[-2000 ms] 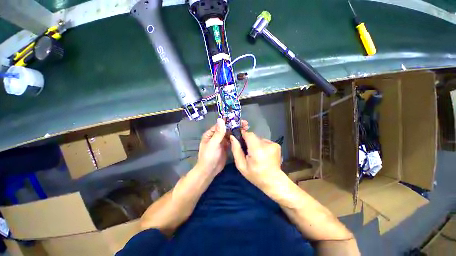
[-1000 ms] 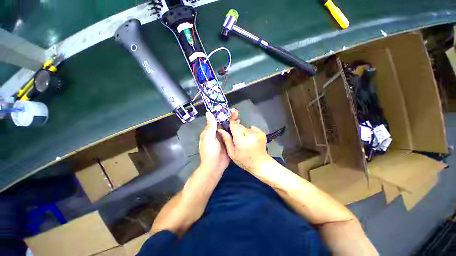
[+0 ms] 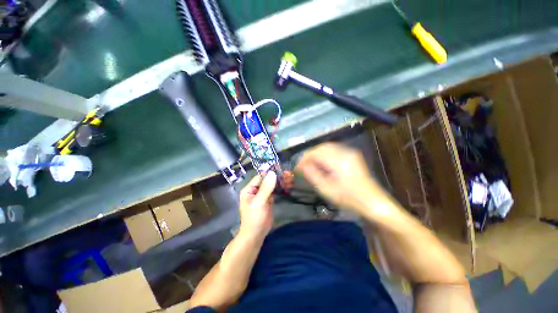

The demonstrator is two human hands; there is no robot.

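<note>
The styling brush (image 3: 211, 36) lies across the green bench, bristled barrel away from me, its open handle end over the near edge. Blue, white and red wires (image 3: 251, 126) show inside the handle. My left hand (image 3: 257, 198) pinches the handle's near end. My right hand (image 3: 333, 171) is blurred, just right of that end and apart from it; its fingers look curled, and whether it holds anything is unclear. The black power cord (image 3: 301, 198) runs right from the handle end. The loose grey handle shell (image 3: 200, 125) lies left of the brush.
A mallet (image 3: 333, 93) and a yellow-handled screwdriver (image 3: 429, 44) lie to the right on the green bench (image 3: 342, 49). Yellow-handled pliers (image 3: 79, 131) and a white tub (image 3: 71, 167) are at left. An open carton (image 3: 456, 177) with black cords stands below right; another carton (image 3: 158, 221) is below left.
My right hand has left the handle end and moved right. My left hand stays there. The view has shifted, showing more of the bristled barrel.
</note>
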